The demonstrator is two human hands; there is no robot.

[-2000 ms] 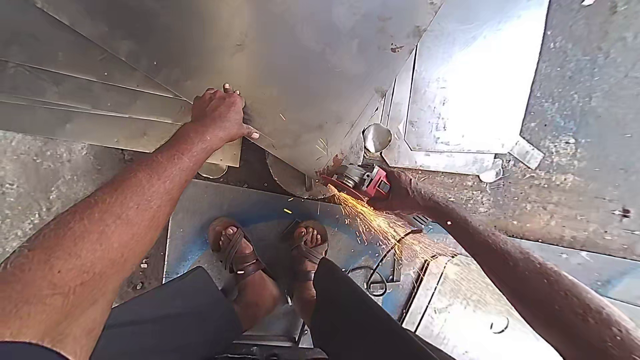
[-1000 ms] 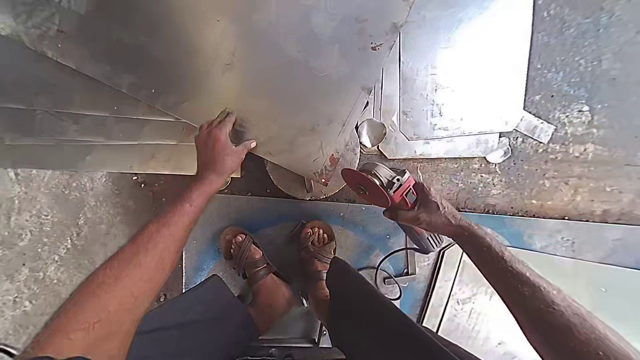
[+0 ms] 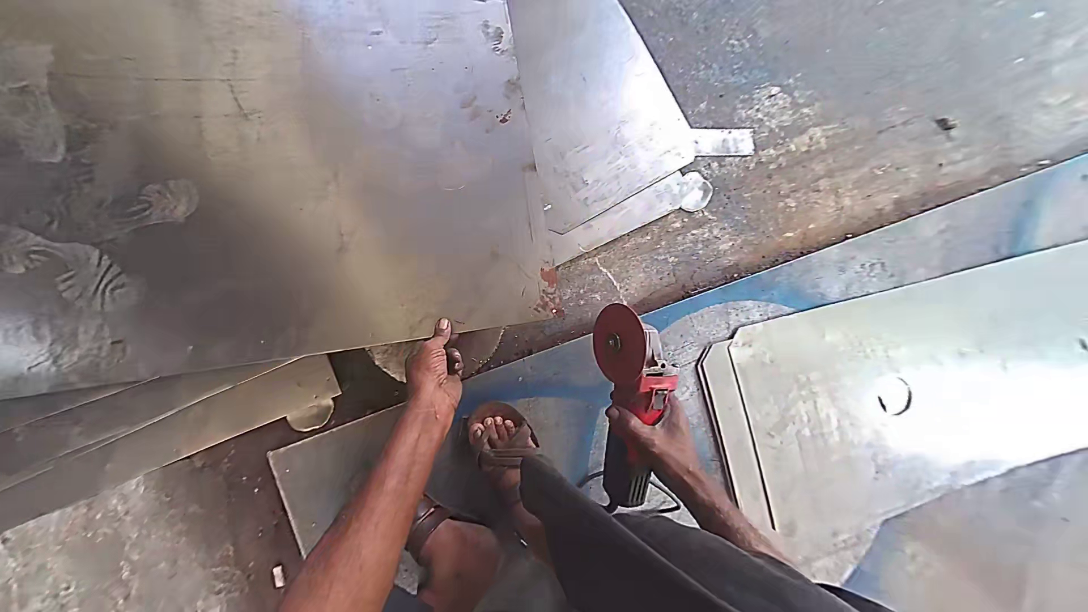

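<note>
A large metal sheet (image 3: pixel 340 204) fills the upper left, with reddish marks near its lower right corner. My left hand (image 3: pixel 435 370) grips the sheet's near edge, thumb on top and fingers curled below. In my right hand (image 3: pixel 650 425) is a red and black angle grinder (image 3: pixel 643 382), held by its body with the reddish disc facing up and left. The disc stands a short way right of the sheet's corner, apart from it. Whether the disc is spinning cannot be told. A round-edged piece (image 3: pixel 480 348) shows partly from under the sheet by my left hand.
Smaller metal sheets (image 3: pixel 603 119) lie beyond the large one. More stacked sheets (image 3: pixel 170 425) stick out at the left. A pale metal plate with a round hole (image 3: pixel 850 365) lies at the right. My sandaled foot (image 3: pixel 503 438) is on a blue-stained sheet (image 3: pixel 544 378), near the grinder's cord.
Sparks flew from the grinder at the sheet's corner two seconds ago; none show now. The grinder has come away from the sheet, and the large sheet has turned, my left hand now at its near edge.
</note>
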